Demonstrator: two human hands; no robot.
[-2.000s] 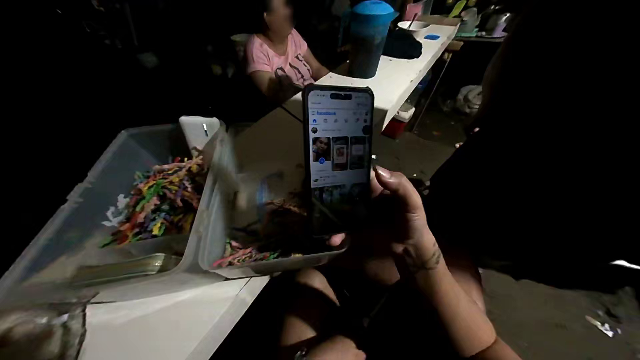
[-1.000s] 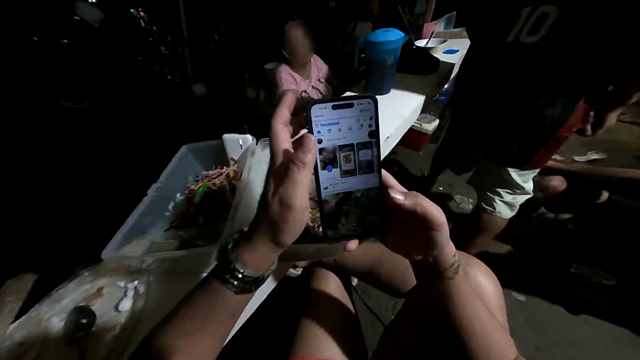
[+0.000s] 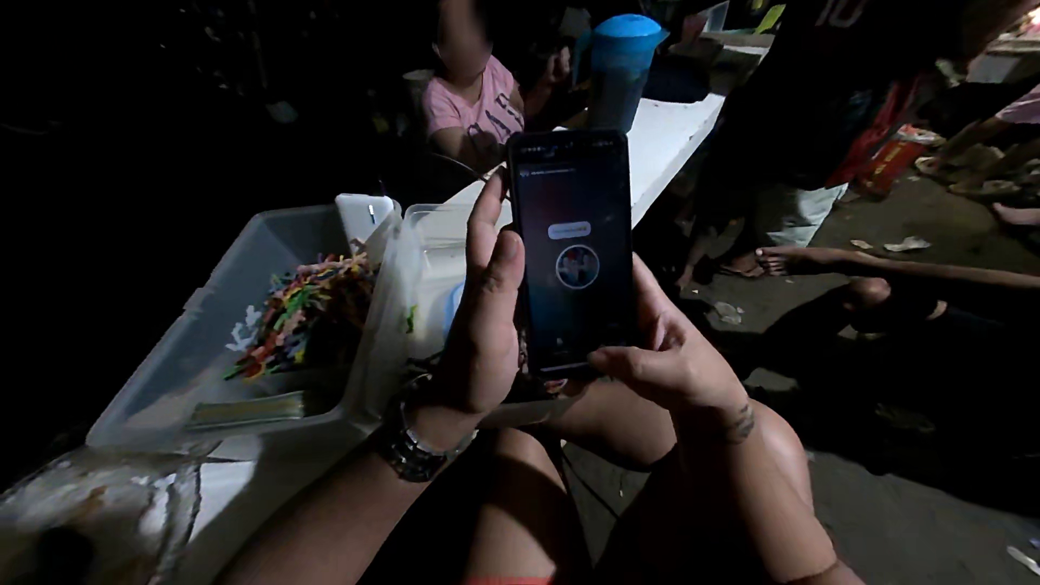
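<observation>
A dark smartphone (image 3: 575, 260) stands upright between my hands, its screen lit dimly with a small round picture and a pale bubble above it. My left hand (image 3: 487, 325), with a metal watch (image 3: 414, 451) on the wrist, grips the phone's left side. On the lower right, my right hand (image 3: 674, 349) holds the phone too, its thumb over the bottom of the screen. Left of my hands, a clear plastic bin (image 3: 154, 357) holds a heap of colourful twisted strands (image 3: 305, 313) and a flat bundle (image 3: 248, 410).
A second clear plastic bin (image 3: 435, 215) is partly behind my left hand. On the white table (image 3: 678, 134) stands a blue-lidded pitcher (image 3: 624, 69). A person in a pink shirt (image 3: 479, 106) sits beyond. At the right are a standing person in dark clothes and another person's bare legs (image 3: 853, 264).
My left hand has come up from low in view to hold the phone's left side. The screen has turned from a bright page to a darker one.
</observation>
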